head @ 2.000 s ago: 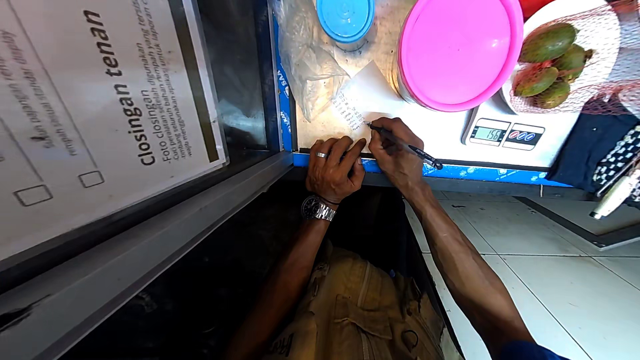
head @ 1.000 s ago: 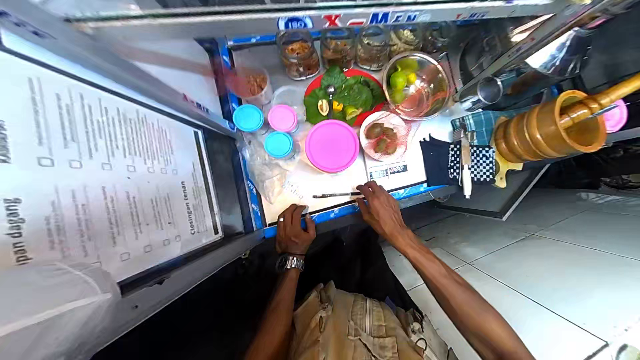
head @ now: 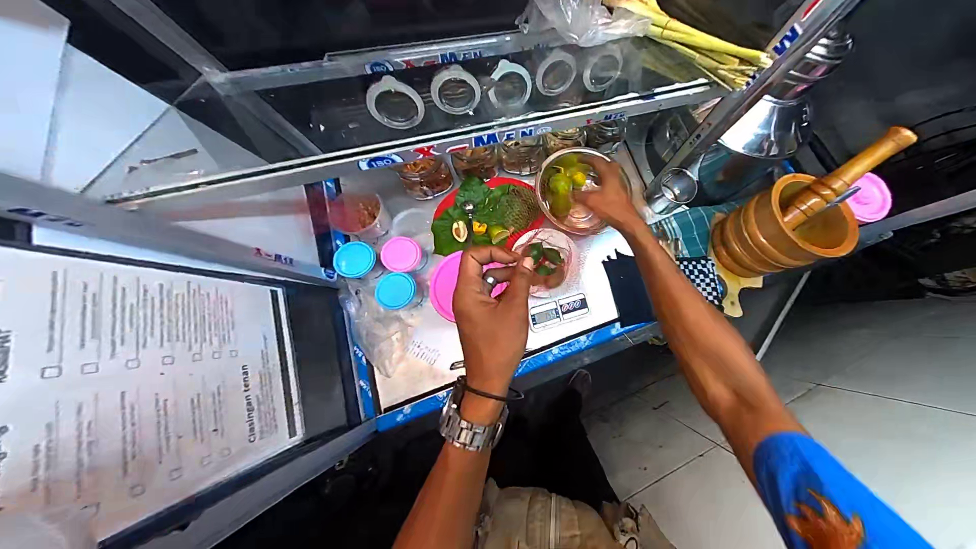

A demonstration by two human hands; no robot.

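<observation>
My right hand (head: 610, 194) reaches into a clear bowl (head: 543, 202) that holds green and yellow citrus fruits (head: 560, 191); its fingers are at the fruits, and a grasp cannot be made out. My left hand (head: 496, 305) is raised over the counter, thumb and fingertips together, in front of a pink-lidded container (head: 444, 288). Whether something small is pinched there is unclear. Just beyond its fingertips, a white bowl with pink netting (head: 568, 267) holds dark green fruits (head: 545, 258) on a digital scale (head: 559, 312). A red plate (head: 448, 200) bears green leaves (head: 488, 200) and cut fruit.
Glass jars (head: 476, 162) line the back under a glass shelf (head: 457, 130). Blue-lidded tubs (head: 354, 260), a plastic bag (head: 377, 324) and written paper (head: 423, 352) lie left. Right are a checkered cloth (head: 700, 280) and a wooden mortar (head: 751, 229) with pestle (head: 862, 171). A printed sheet (head: 152, 381) is far left.
My right hand has left the pen and paper at the counter's front edge and reached forward to the fruit bowl. My left hand has risen from that edge. The view has shifted.
</observation>
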